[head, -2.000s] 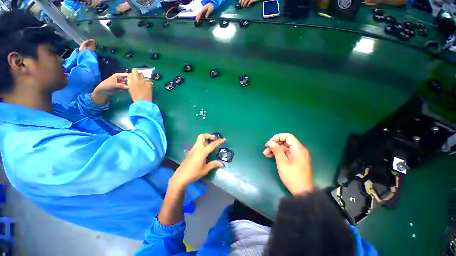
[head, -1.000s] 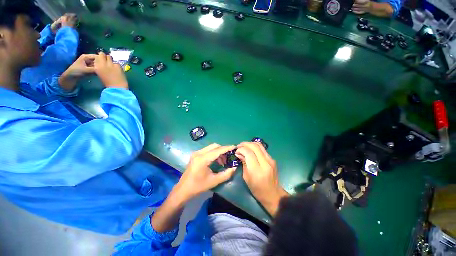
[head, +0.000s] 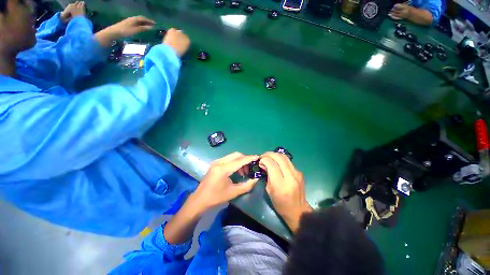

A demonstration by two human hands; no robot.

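A small black device unit [head: 257, 171] is held between my two hands, just above the green mat near the bench edge. My left hand [head: 224, 181] grips it from the left with thumb and fingers. My right hand [head: 282, 185] has its fingertips on its upper right side and partly covers it. Another device unit [head: 282, 153] lies just behind my right fingers, partly hidden. One more device unit [head: 216, 139] lies on the mat ahead of my left hand.
The black toggle-clamp fixture [head: 413, 161] with its red handle [head: 481, 135] lies at the right. A cardboard box [head: 477, 231] is at the lower right. Pale specks [head: 203, 108] and more units [head: 270, 82] lie ahead. A neighbouring person's sleeve [head: 102, 134] reaches over the bench at the left.
My hands have come together on a unit since two seconds ago and have barely moved in the last second. The neighbouring person's hands have moved apart, one reaching right.
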